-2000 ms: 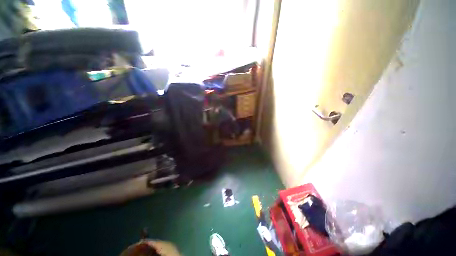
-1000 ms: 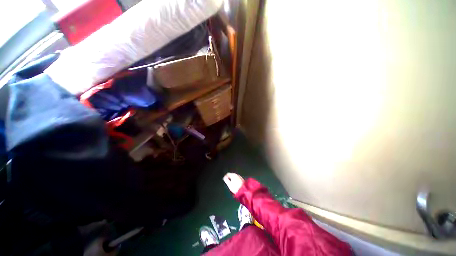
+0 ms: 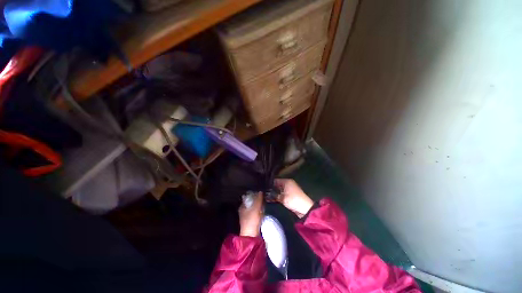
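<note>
A black plastic bag (image 3: 267, 167), thin and shiny, is gathered at its neck at the low shelf. My right hand (image 3: 293, 198) has its fingers closed on the gathered neck. My left hand (image 3: 250, 216) is beside it, touching or nearly touching the neck, with a small pale, crinkly thing (image 3: 248, 200) at its fingers. The fingertips of both hands are partly hidden in dark plastic. A smooth white oval thing (image 3: 275, 240) shows just below my hands; I cannot tell if it is a shoe or a pad.
Small wooden drawers (image 3: 280, 71) stand above the bag. A purple flat item (image 3: 232, 143), a blue item (image 3: 193, 137), a pale box (image 3: 154, 134) and loose cords lie left of it. An orange strap (image 3: 34, 150) is far left. A pale door (image 3: 423, 126) is at right over green floor.
The view has moved down and closer to the drawers and low shelf. One hand was reaching out over the floor; now both hands are together at the black bag's neck.
</note>
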